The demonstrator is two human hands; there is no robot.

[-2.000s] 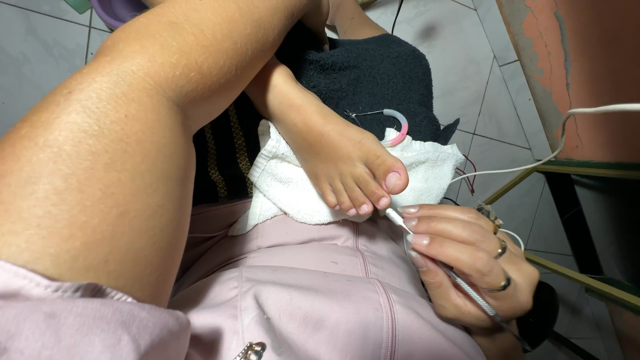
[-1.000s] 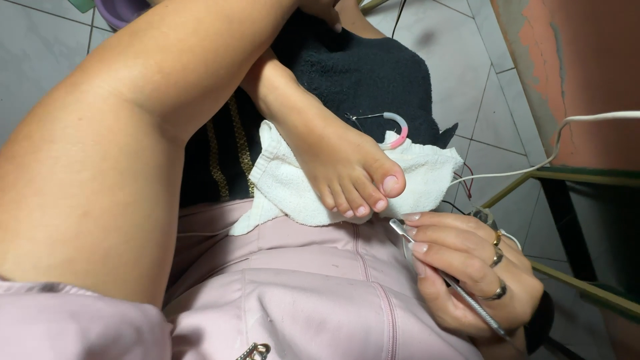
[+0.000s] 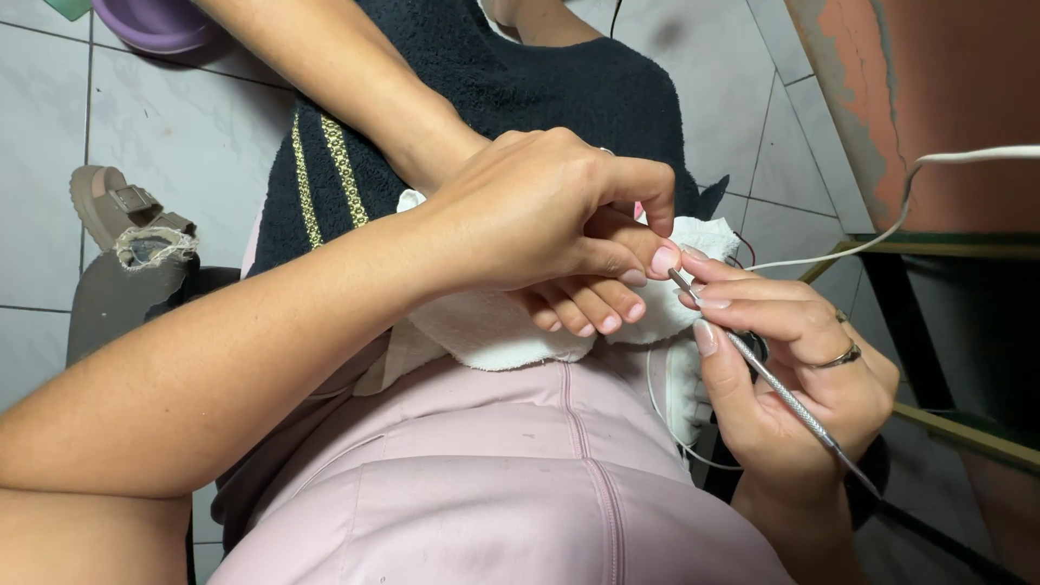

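Note:
A bare foot [image 3: 597, 301] of another person rests on a white towel [image 3: 520, 341], toes toward the right. My left hand [image 3: 552, 211] lies over the foot, its index finger and thumb gripping around the big toe [image 3: 665, 258]. From the right, my right hand [image 3: 780, 357] holds a thin metal cuticle pusher [image 3: 780, 388] with a knurled handle, like a pen. The tool's tip is at the big toe's nail edge. Under the foot and leg is a black towel [image 3: 520, 89] with gold bands. Part of a small pink thing shows behind my left hand.
A pale pink padded garment [image 3: 487, 504] fills the bottom. A white cable [image 3: 906, 195] runs in from the right. At upper left are a purple basin [image 3: 158, 24] and a buckled sandal [image 3: 114, 207] on the tiled floor. A yellowish metal frame [image 3: 967, 431] stands at right.
My left hand has come down from the top of the view onto the foot and taken hold of it. The tool's tip has moved from beside the toes to the big toe's nail.

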